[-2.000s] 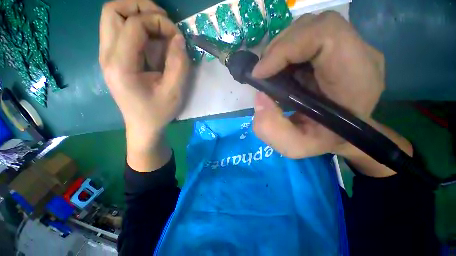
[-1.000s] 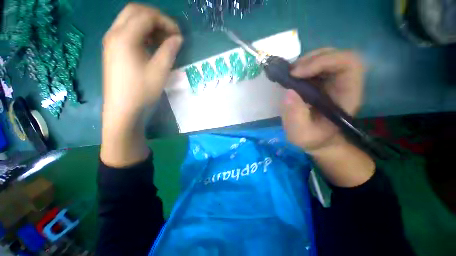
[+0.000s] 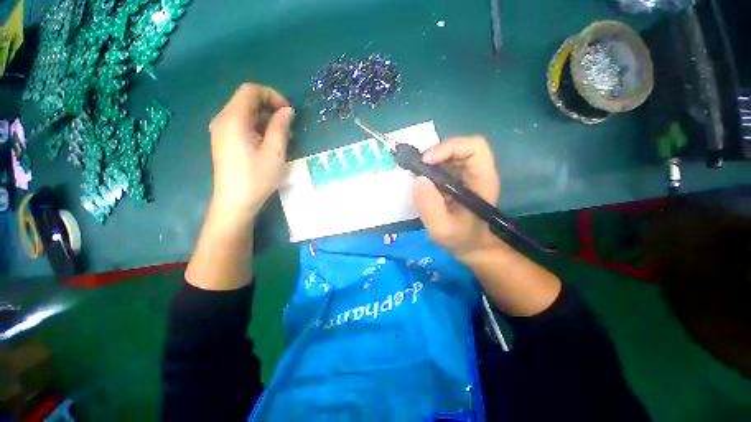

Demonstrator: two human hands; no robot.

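Note:
My right hand (image 3: 463,194) grips the black soldering iron (image 3: 469,198) like a pen, its tip pointing up and left above the far edge of the white pad (image 3: 354,212). Several small green circuit boards (image 3: 350,165) lie in a row on the pad, the right end partly behind the iron. My left hand (image 3: 251,148) is at the pad's left side, thumb and fingers curled close together; whether it holds something thin cannot be told. A loose pile of tiny dark components with shiny legs (image 3: 358,82) lies beyond the pad.
A heap of green board panels (image 3: 107,99) lies at the left. A round pot with silvery contents (image 3: 605,70) stands at the far right. Tape rolls (image 3: 62,235) lie at the left bench edge. The blue apron (image 3: 379,330) covers the lap below the pad.
The view has pulled back and up, so the hands look smaller and the component pile and pot now show. The iron's tip has moved away from the boards' left end.

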